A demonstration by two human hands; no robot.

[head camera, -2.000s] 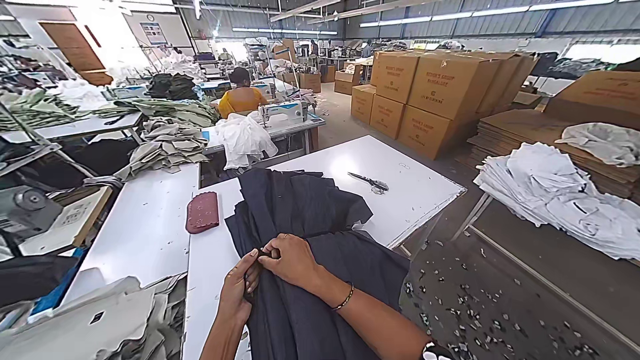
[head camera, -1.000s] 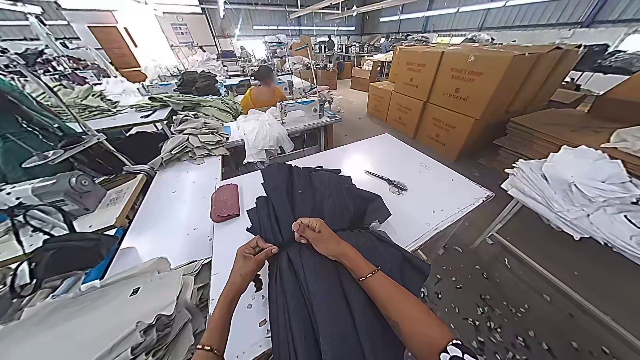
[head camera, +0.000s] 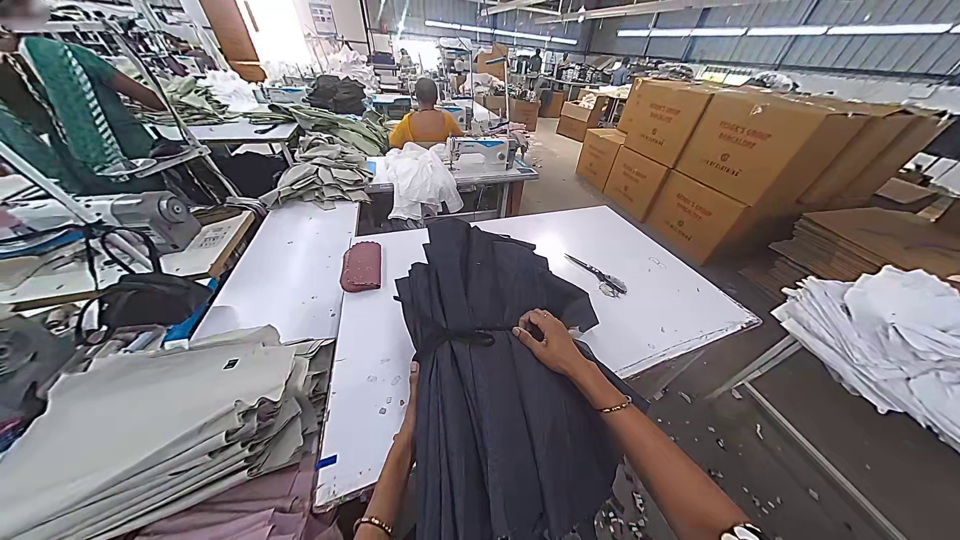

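A bundle of dark navy fabric pieces (head camera: 517, 420) lies over the white table (head camera: 660, 315), its near end hanging past the edge. A dark cloth strip (head camera: 469, 339) runs around its middle, knotted or looped on top at the left. My right hand (head camera: 549, 341) rests on the bundle beside the strip, fingers curled at the cloth; whether it grips is unclear. My left hand (head camera: 409, 405) lies against the bundle's left side, its fingers mostly hidden. Scissors (head camera: 598, 275) lie on the table to the right, and a dark red case (head camera: 361, 266) lies to the left.
Stacked grey-beige fabric pieces (head camera: 165, 412) lie at the near left, below a sewing machine (head camera: 142, 217). White cloth (head camera: 885, 337) is piled at the right, near flattened cardboard (head camera: 862, 240) and cardboard boxes (head camera: 712, 150). One person (head camera: 425, 120) sits ahead; another person (head camera: 75, 105) is at the left.
My hands have moved apart from the middle of the strip, the left one down to the bundle's side. A looped knot now shows there. A person in green has come into fuller view at the left.
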